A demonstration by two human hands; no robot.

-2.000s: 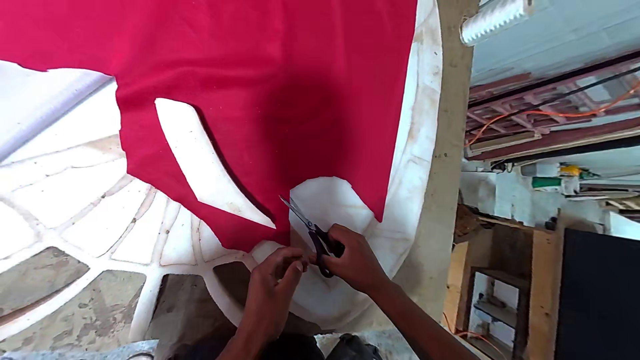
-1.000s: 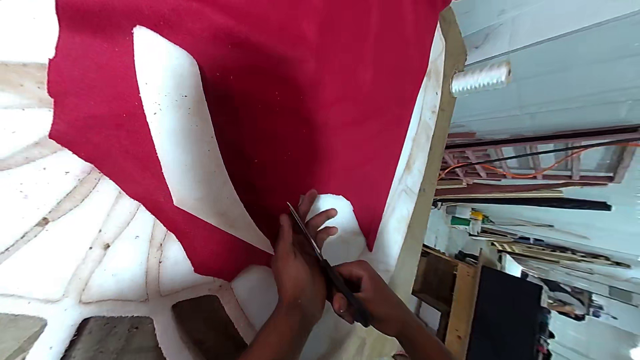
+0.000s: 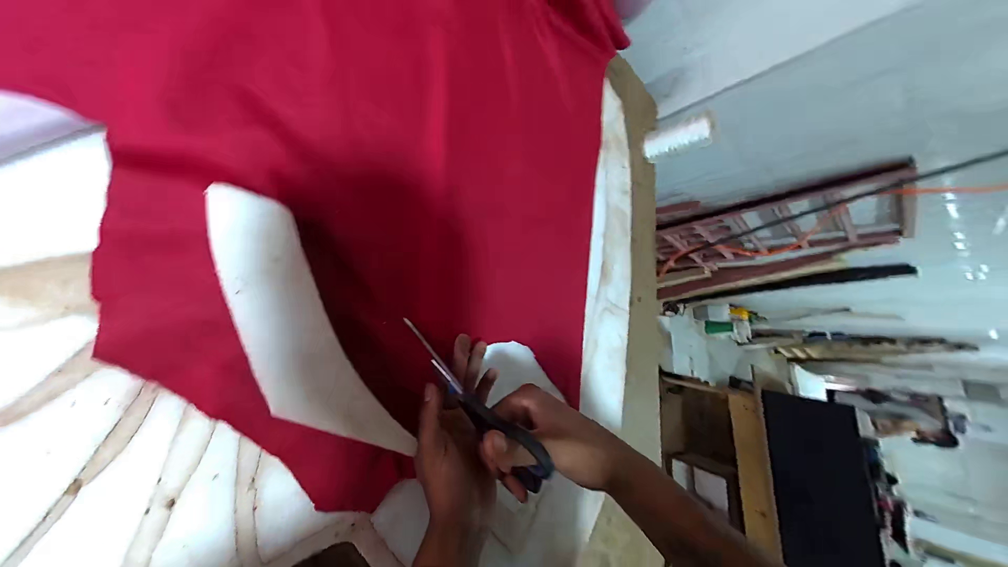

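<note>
My right hand (image 3: 543, 441) holds a pair of scissors (image 3: 465, 394) by the dark handles, with the blades slightly apart and pointing up and left. Beside it on the left, my left hand (image 3: 457, 445) is palm up with its fingers apart, behind and under the blades; whether it touches them is unclear. Red fabric (image 3: 504, 197) spreads over the work surface above both hands. A curved white piece (image 3: 276, 299) lies on the fabric, its pointed lower end close to my left hand. Another white area with a rounded top (image 3: 516, 370) shows just above my right hand.
White panels with brownish seams (image 3: 181, 480) lie at the lower left. A tan board edge (image 3: 642, 315) runs down the right side of the fabric. Beyond it are a white spool-like roll (image 3: 679, 138), a reddish ladder-like frame (image 3: 787, 220), wooden shelving (image 3: 709, 409) and a dark panel (image 3: 823, 472).
My left hand, curled near the scissors two seconds ago, has opened with its fingers spread beside the blades. My right hand has kept hold of the scissors. The view has shifted.
</note>
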